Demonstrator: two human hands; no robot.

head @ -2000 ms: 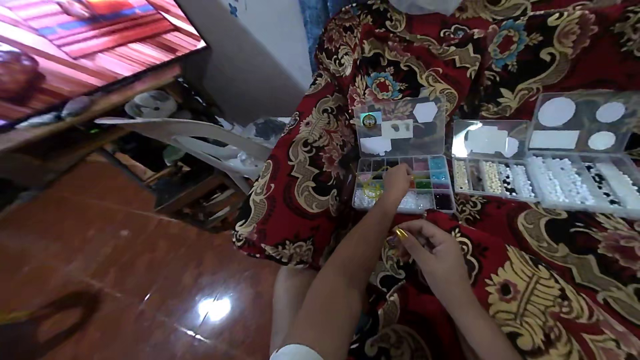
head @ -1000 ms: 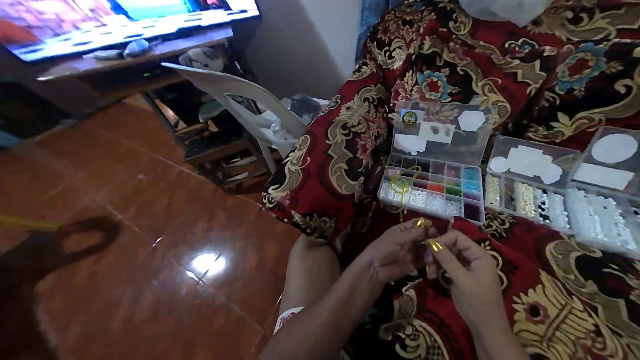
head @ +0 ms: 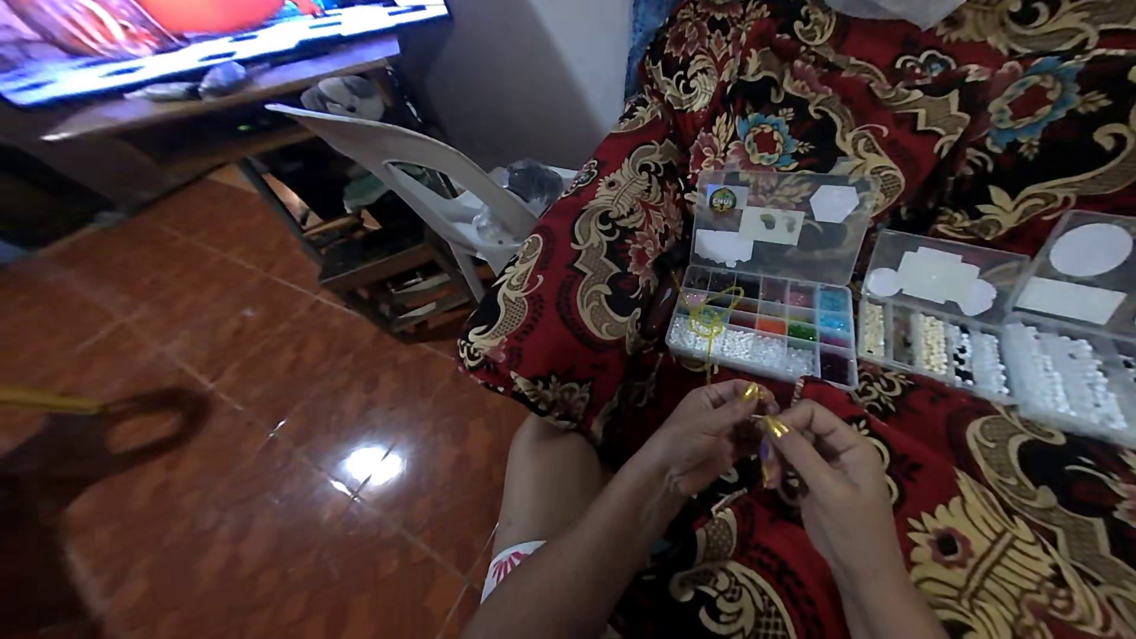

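Observation:
My left hand (head: 710, 435) and my right hand (head: 830, 453) meet fingertip to fingertip over the patterned cloth. Both pinch something tiny at the tips, perhaps a bead on a thread; it is too small to tell. A small purple item (head: 766, 451) shows just below the fingers. Beyond my hands an open clear plastic bead box (head: 777, 235) holds white, orange, green, blue and dark beads in compartments. Yellow cord (head: 707, 321) lies in loops over its left part and trails down toward my left hand.
Right of that box stand two more open bead boxes (head: 950, 262) (head: 1078, 275) with mostly white and cream beads. They rest on a sofa with a red, black and gold cover (head: 612, 293). At left are a white plastic chair (head: 390, 146), a television (head: 222, 35) on a wooden stand and a tiled floor (head: 266, 479).
Two seconds ago one hand reached into the multicoloured bead box; it has come back to the other hand, and the two now work together. The view has shifted left.

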